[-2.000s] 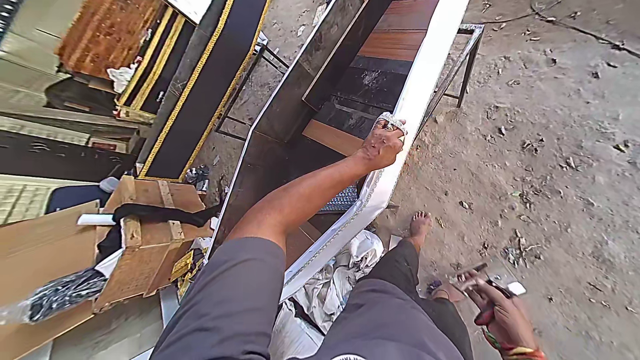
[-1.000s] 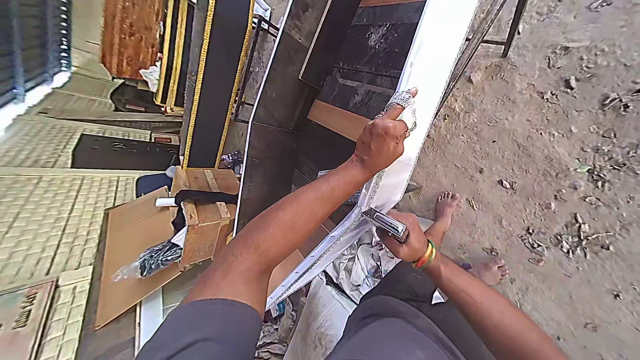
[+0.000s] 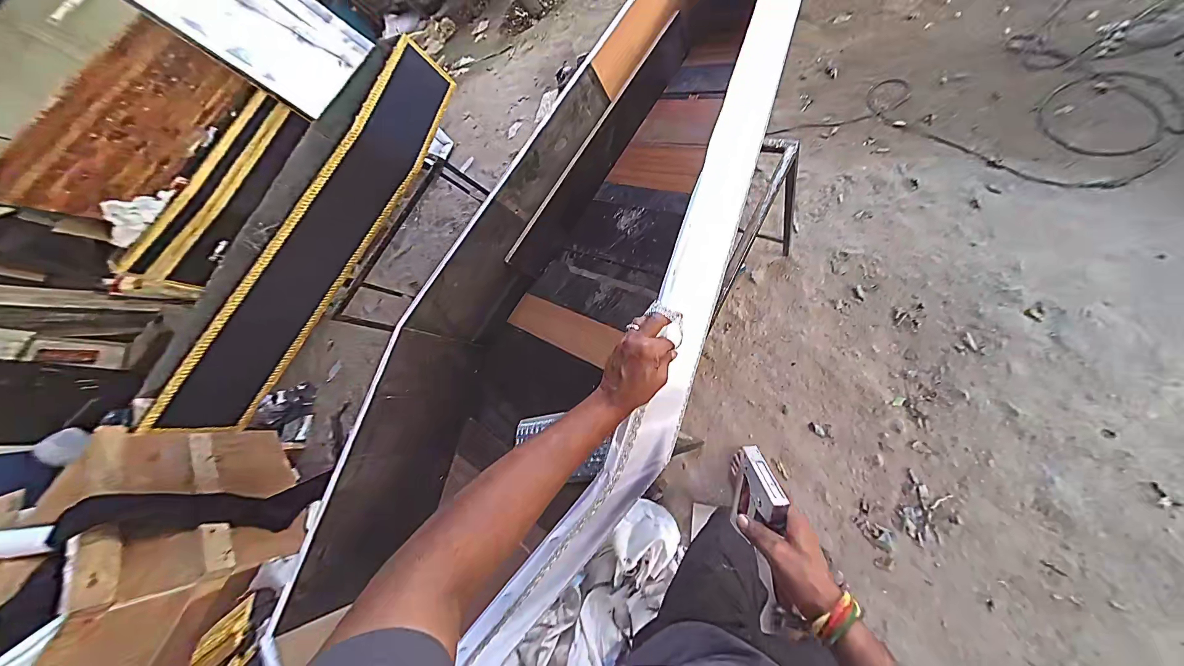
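A long open coffin-shaped wooden box [image 3: 407, 398], its near side covered in white cloth [image 3: 708, 250], runs away from me. My left hand [image 3: 640, 365] grips a bunched roll of silvery-white trim [image 3: 668, 324] at the top edge of that side. From there the laid trim [image 3: 601, 499] follows the edge back toward me. My right hand [image 3: 795, 560] holds a hand staple gun [image 3: 764, 486] low over the ground, apart from the box. A bluish patterned object [image 3: 546, 427] lies inside the box, partly hidden by my left forearm.
A dark panel with gold trim [image 3: 314, 240] stands to the left. Cardboard boxes [image 3: 166, 462] lie at lower left. A metal stand [image 3: 786, 185] supports the box. Cable coils [image 3: 1101, 111] lie on the dirt at upper right; white crumpled sheeting [image 3: 643, 546] is below the box.
My right hand with the staple gun was at the white side one second ago and is now away from it, to the right. My left hand stays on the edge with the trim.
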